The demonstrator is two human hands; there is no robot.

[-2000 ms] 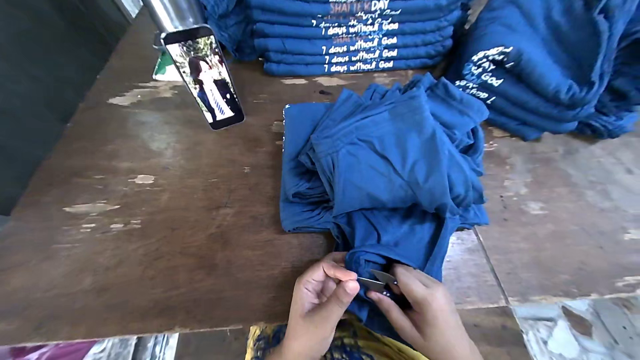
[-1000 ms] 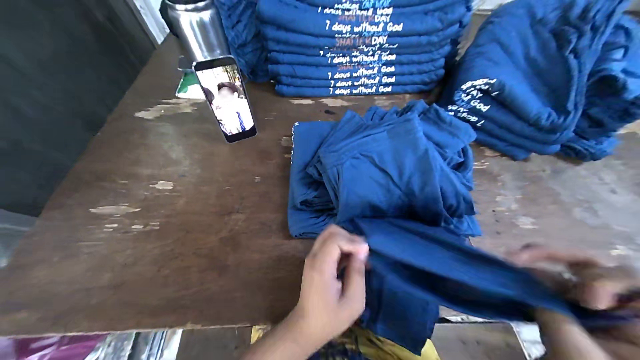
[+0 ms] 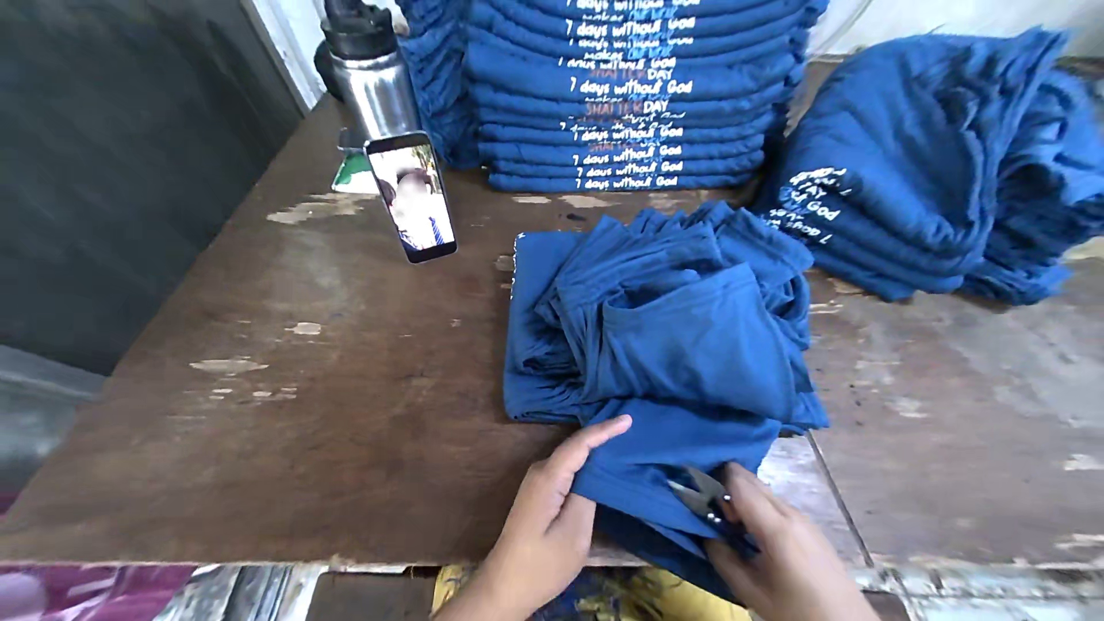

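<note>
Near the table's front edge, my left hand (image 3: 552, 509) grips a fold of blue fabric (image 3: 664, 457), thumb on top and fingers beneath. My right hand (image 3: 776, 535) holds small thread snips (image 3: 703, 498), their blades parted and pointing left over that fabric. The lower part of the cloth hangs past the table edge between my hands. Just beyond lies a loose, crumpled heap of blue garments (image 3: 699, 336), resting on a flatter folded blue piece (image 3: 539, 285).
A tall stack of folded printed blue garments (image 3: 621, 129) stands at the back, with another blue pile (image 3: 897, 172) at the right. A smartphone (image 3: 412, 198) leans by a steel bottle (image 3: 379, 86) on the worn wooden table (image 3: 302, 431). Yellow cloth (image 3: 655, 595) shows below the edge.
My right hand, a second ago stretched far right pulling the fabric, is back near my left hand. The cloth that was drawn out sideways now lies bunched and folded between them.
</note>
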